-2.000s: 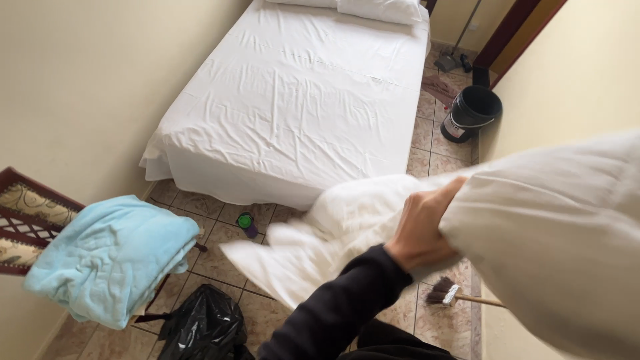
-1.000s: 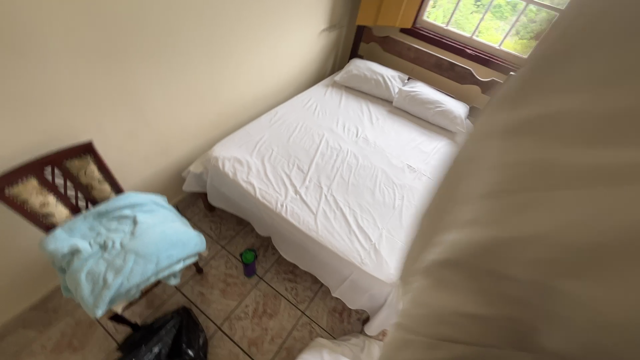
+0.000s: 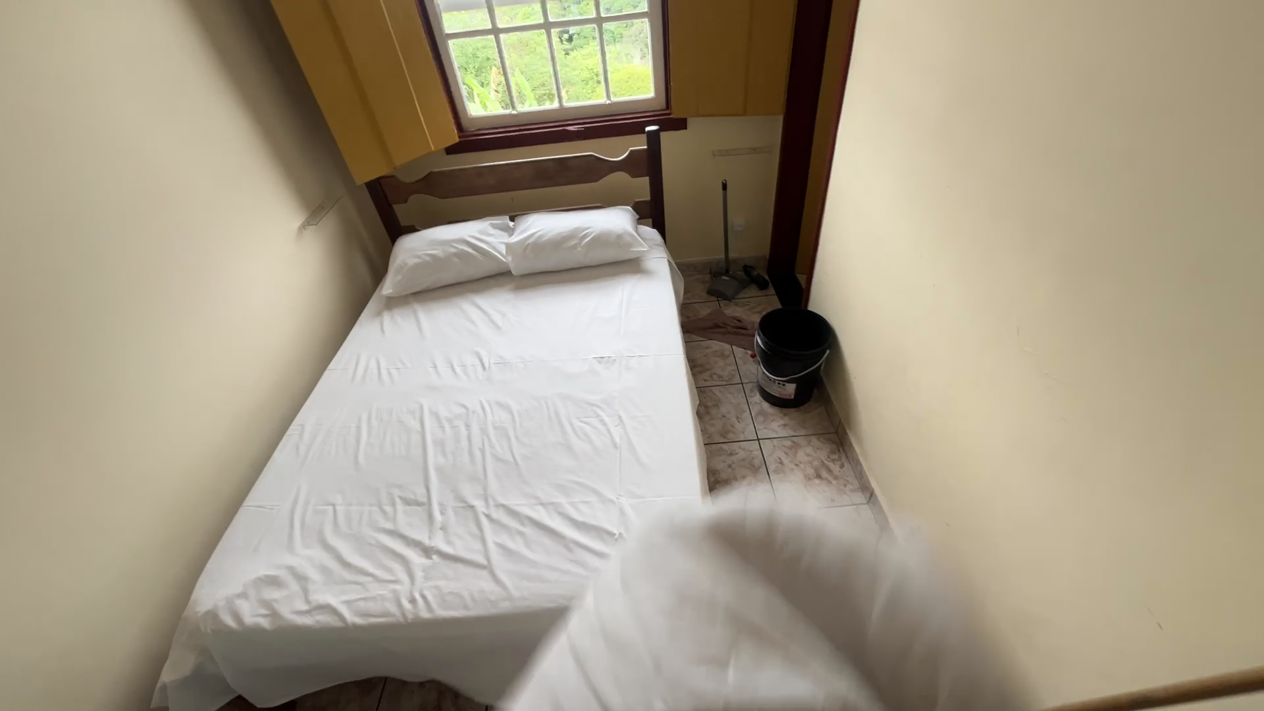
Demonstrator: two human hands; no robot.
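Note:
A blurred white cloth [image 3: 760, 612] fills the bottom centre and lower right, close to the camera. Neither my left hand nor my right hand shows, so what each one holds is hidden. Beyond the cloth stands a bed covered with a creased white sheet [image 3: 474, 444], which hangs over the foot end. Two white pillows, one on the left [image 3: 449, 255] and one on the right [image 3: 576, 239], lie side by side against the wooden headboard [image 3: 523, 178].
A black bucket [image 3: 790, 360] with a wire handle stands by the right wall. Behind it are a brown cloth [image 3: 721, 328] and a long-handled dustpan [image 3: 726, 284] on the tiled floor. A wooden pole [image 3: 1175, 691] crosses the lower right corner. A window [image 3: 548, 59] has yellow shutters.
Two seconds ago a hand gripped the white cloth; no hand shows now. The large cloth that covered the right side has dropped to the bottom. The view has swung toward the window.

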